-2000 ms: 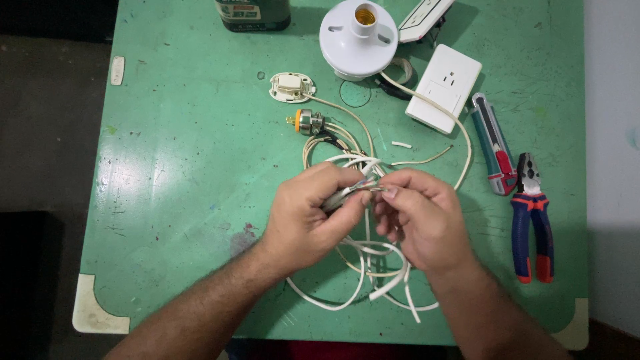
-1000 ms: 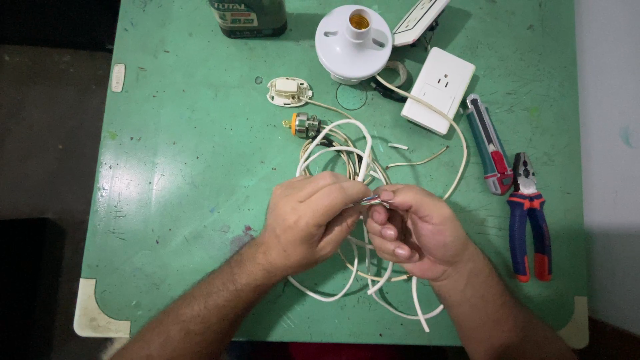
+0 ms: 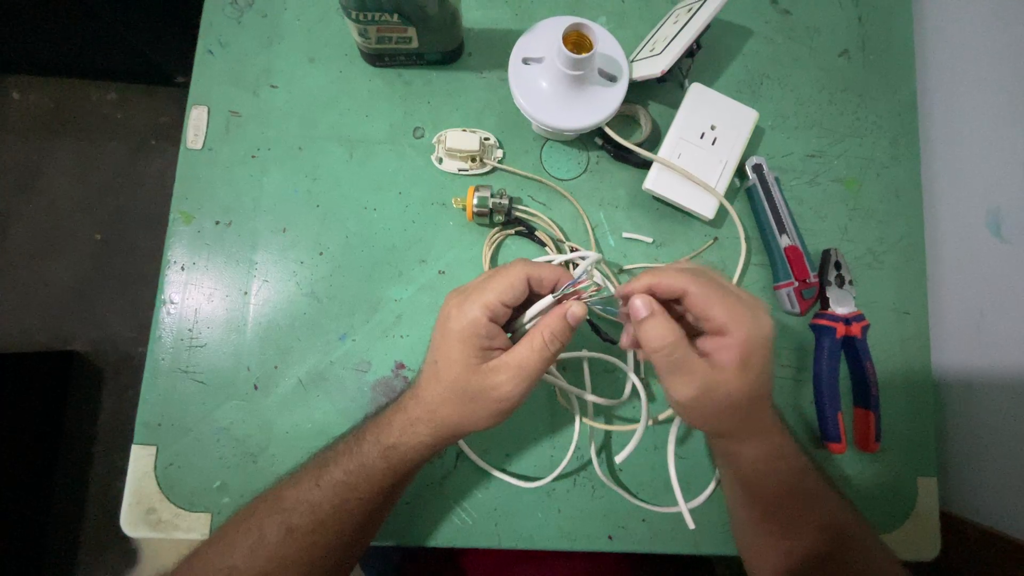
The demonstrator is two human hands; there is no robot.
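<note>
My left hand grips a white-jacketed multi-conductor cable between thumb and fingers. From its stripped end several thin colored wires fan out toward the right. At their tips, my right hand pinches some of the wires between thumb and forefinger; it is slightly blurred. Loops of white cable lie below and between both hands. Just above my left hand rests a plug with an orange ring and metal prongs, its beige cord coiled beside it. A small cream switch with its wire lies further up.
A white lamp holder, a white wall outlet, a tilted outlet plate and a roll of tape stand beyond the hands. At right lie a utility knife and combination pliers. A dark TOTAL container stands at the top.
The colored wires, bunched together and mostly covered by my fingers before, now show spread apart. My right hand has shifted slightly away from my left.
</note>
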